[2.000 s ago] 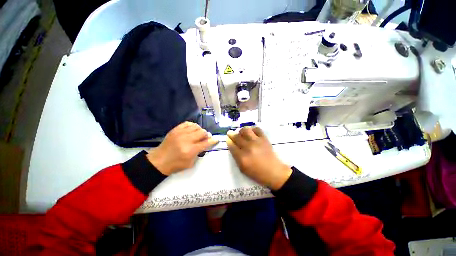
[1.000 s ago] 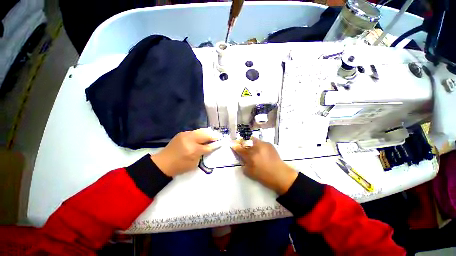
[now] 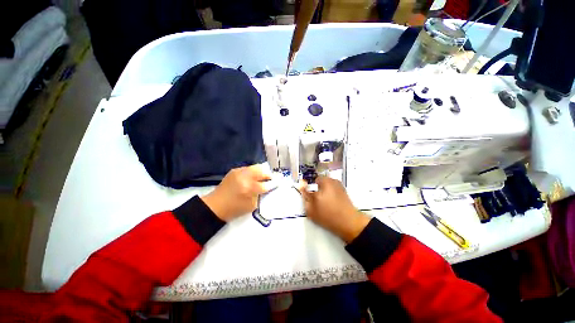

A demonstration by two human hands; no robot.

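Note:
The dark garment piece (image 3: 202, 126) lies heaped left of the white sewing machine head (image 3: 315, 120). My left hand (image 3: 236, 192) is just left of the needle area, its thumb and fingers closed together beside the presser foot. My right hand (image 3: 331, 205) is just right of it, fingertips bent in close under the machine head. Something small and pale shows between the fingertips of both hands, too blurred to name. The needle and presser foot are mostly hidden. A small dark curved end (image 3: 261, 218) shows on the table below my left hand.
Yellow-handled snips (image 3: 446, 228) lie right of my right hand. Dark cut parts (image 3: 511, 195) lie at the right beside the arm. A clear jar (image 3: 435, 44) stands behind the machine arm. A pale blue trough (image 3: 220, 47) runs behind the table.
The view has tilted up, showing more of the trough. Since the oldest frame, both hands have moved in closer to the needle area, and the pale strip between them is less visible.

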